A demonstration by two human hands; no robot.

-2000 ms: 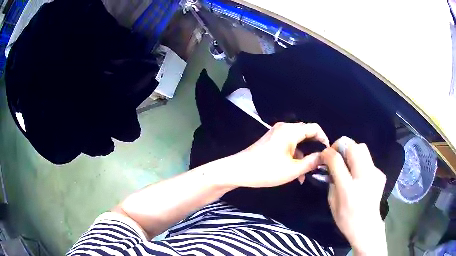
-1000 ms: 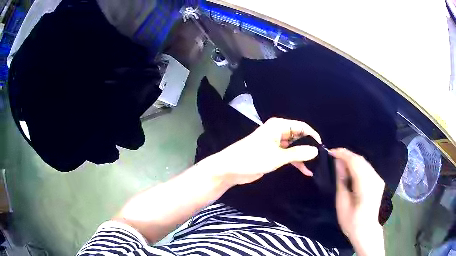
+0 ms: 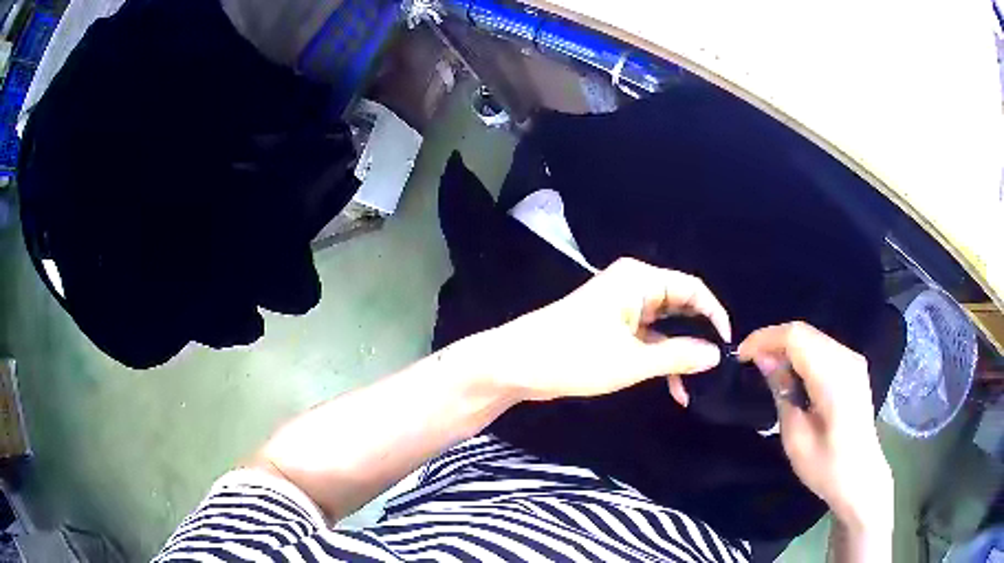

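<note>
A black garment (image 3: 705,209) lies over my lap, with a white patch (image 3: 547,223) showing at its upper left. My left hand (image 3: 639,335) pinches a fold of the garment between thumb and fingers. My right hand (image 3: 809,396) is just right of it, thumb and forefinger closed on a tiny bright sliver, likely a needle, close to the pinched fold. A dark narrow thing shows in the right palm, too small to name. Any thread is too fine to see.
A white table (image 3: 881,99) curves across the upper right. A black garment heap (image 3: 165,187) hangs at left. A white mesh basket (image 3: 934,363) stands at right below the table. A white box (image 3: 388,159) is on the green floor.
My right hand closed in on the left fingertips, then drew slightly right, and a small gap shows between the hands now. My left hand keeps its pinch on the fold.
</note>
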